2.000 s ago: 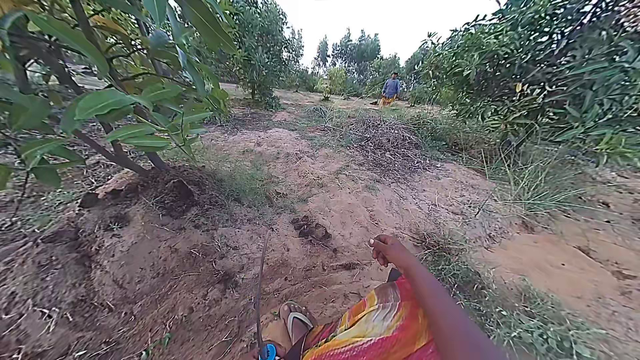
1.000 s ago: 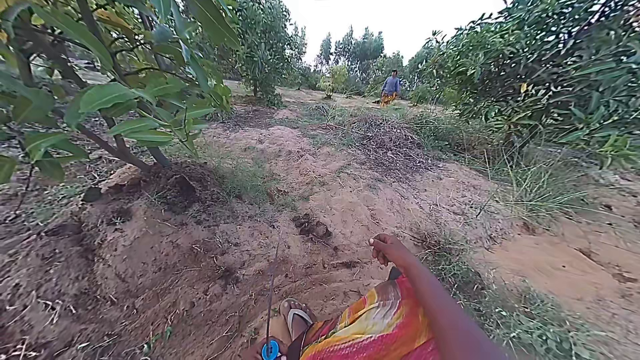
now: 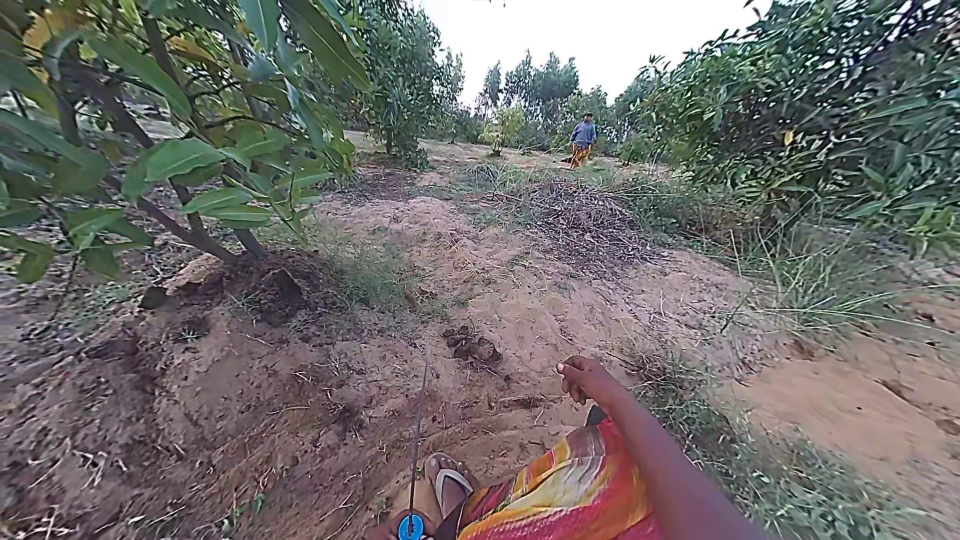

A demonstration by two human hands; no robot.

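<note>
My left hand (image 3: 391, 527) shows only in part at the bottom edge, closed around the blue round end (image 3: 411, 526) of a thin dark rod (image 3: 417, 442). The rod stands nearly upright in view, over bare soil and beside my sandaled foot (image 3: 450, 480). My right hand (image 3: 589, 380) is held out over the ground to the right, above the red and yellow cloth (image 3: 570, 480) on my leg. Its fingers are loosely curled, and no object shows in them. A dark clod (image 3: 472, 346) lies on the soil beyond the rod and to the left of my right hand.
A leafy tree (image 3: 180, 165) rises from a soil mound at the left. Dry twigs (image 3: 589, 221) lie heaped ahead, with a person (image 3: 583, 141) farther back. Dense foliage (image 3: 817, 112) and long grass (image 3: 825, 285) border the right; low weeds (image 3: 780, 465) grow nearer me.
The thin rod has shifted slightly to the right, its blue end still at my left hand. My right hand has stayed in about the same place.
</note>
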